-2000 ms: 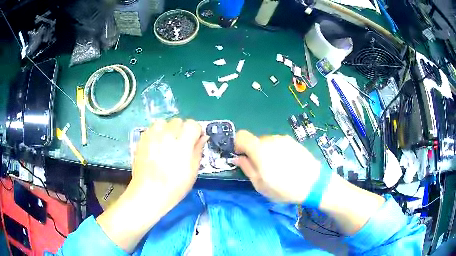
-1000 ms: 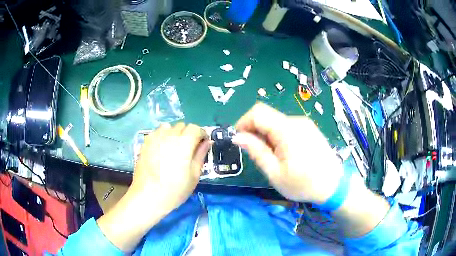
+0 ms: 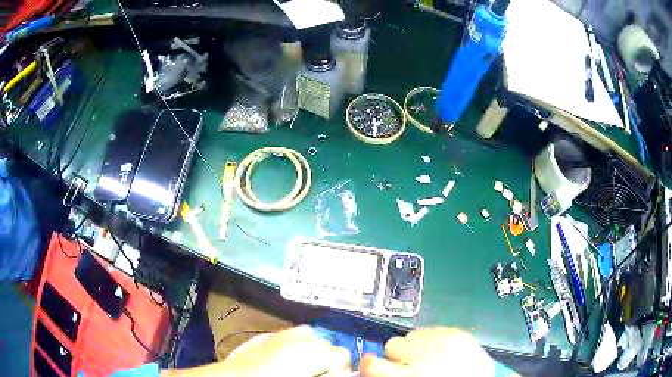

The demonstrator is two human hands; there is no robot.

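Note:
The open phone housing (image 3: 335, 276) lies flat at the near edge of the green mat, untouched. It has a silver-white frame, a pale inside and a dark camera area at its right end. My left hand (image 3: 295, 355) and my right hand (image 3: 435, 355) are below it, off the mat's edge, close together and cut off by the lower rim. The fingers are curled and blurred. I cannot tell if either hand holds something.
Small dark and silver phone parts (image 3: 507, 280) lie right of the housing. A clear bag (image 3: 337, 210), tape roll (image 3: 241, 179) and yellow-handled tool (image 3: 227, 199) lie behind and left. Two screw tins stand farther back, one full (image 3: 376, 118). A person's blue sleeve (image 3: 15, 221) shows far left.
Both hands have left the housing and moved down toward my body. The housing is now uncovered. The view has shifted, showing more of the left and back of the bench.

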